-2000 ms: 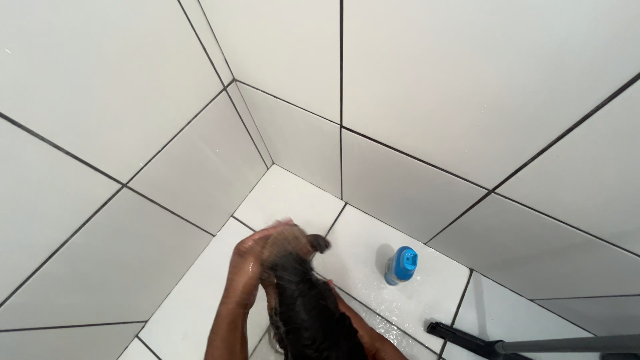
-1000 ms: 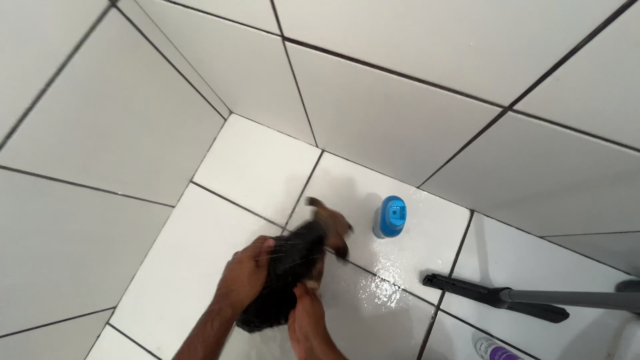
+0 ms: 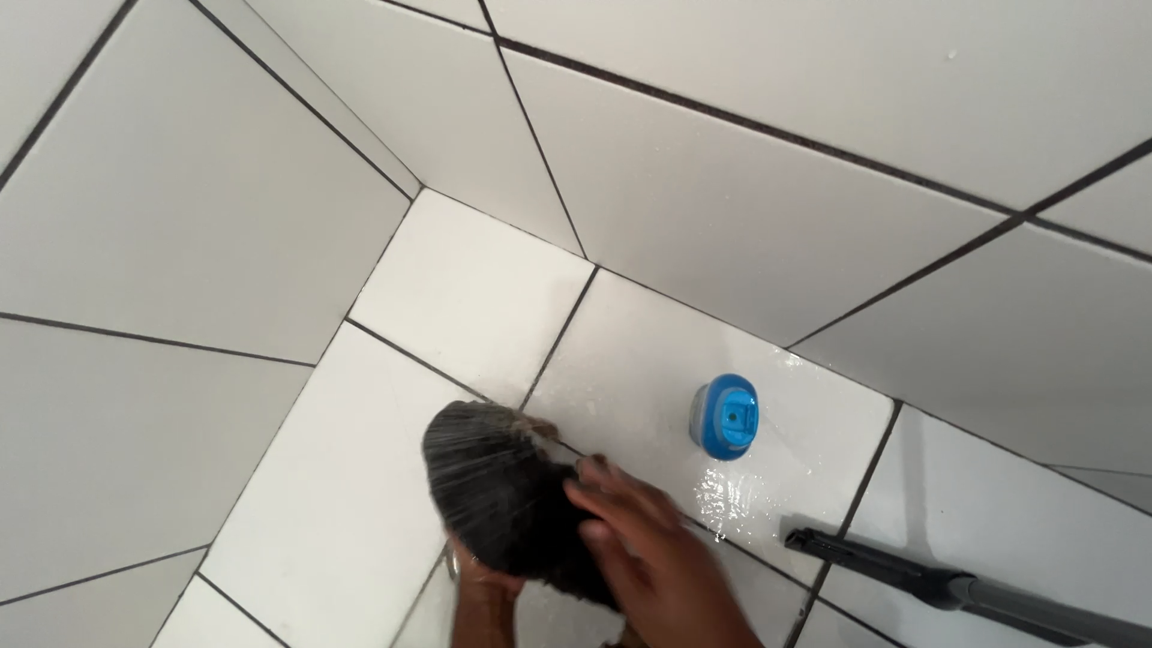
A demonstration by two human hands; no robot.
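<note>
A small wet animal with black fur and some brown, seemingly a dog (image 3: 513, 504), is at the lower middle, over the white tiled floor. Fine streaks of water fall across its back. My left hand (image 3: 486, 569) is around its lower left side, with the fingers mostly hidden by the fur. On the other side, my right hand (image 3: 634, 531) touches the fur with its fingertips, slightly blurred, fingers a little apart. The animal's head cannot be made out clearly. To the right of it, a bottle with a blue cap (image 3: 731, 417) stands on the wet floor.
A black floor squeegee (image 3: 873, 562) with a grey handle (image 3: 1044, 612) lies at the lower right. White tiled walls (image 3: 765, 180) with dark grout lines meet in a corner at the upper left. The floor tile (image 3: 648, 360) near the bottle is wet and shiny.
The animal's dark back now faces up to the left, where a second ago its brown head pointed up to the right. My right hand has moved up along its side. Water streaks now show over the fur.
</note>
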